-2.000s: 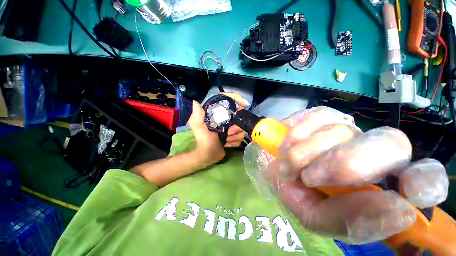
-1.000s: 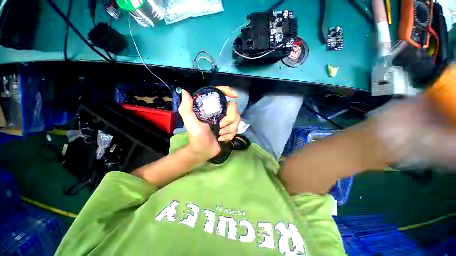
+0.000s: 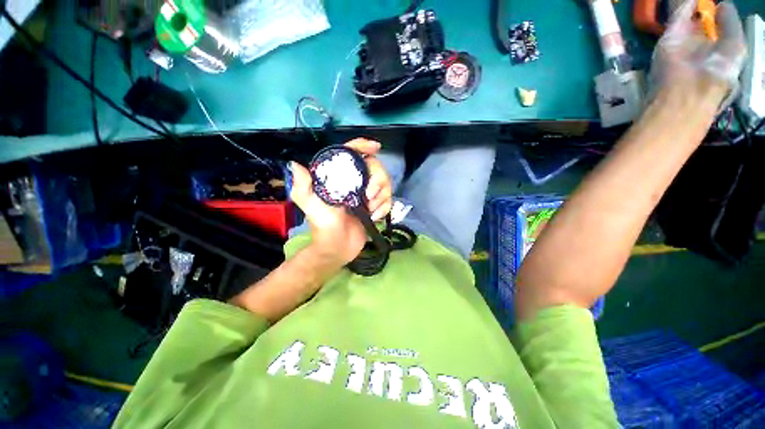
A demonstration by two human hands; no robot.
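Observation:
My left hand (image 3: 340, 222) holds a round circuit board with a white face (image 3: 338, 177) in a dark round rim, face up above my lap. A thick black cord (image 3: 376, 251) hangs from it and lies coiled on the green shirt. My right hand (image 3: 698, 52), in a clear loose plastic glove, is stretched out over the bench at the upper right. A yellow-orange piece (image 3: 707, 18) shows at its fingers, and whether the hand grips it cannot be told. The open black housing (image 3: 394, 59) stands on the teal mat, with a round metallic-faced part (image 3: 458, 76) beside it.
On the bench are a green-and-white solder spool (image 3: 180, 23), clear plastic bags (image 3: 281, 25), a small dark board (image 3: 523, 42), a yellowish scrap (image 3: 527, 96) and a grey holder (image 3: 619, 96). Below are a red bin (image 3: 252, 215) and a blue basket (image 3: 508, 243).
My right hand has moved from the board, with the orange screwdriver, out to the upper right. My left hand still holds the board. The view has shifted, so bench things appear further left and higher.

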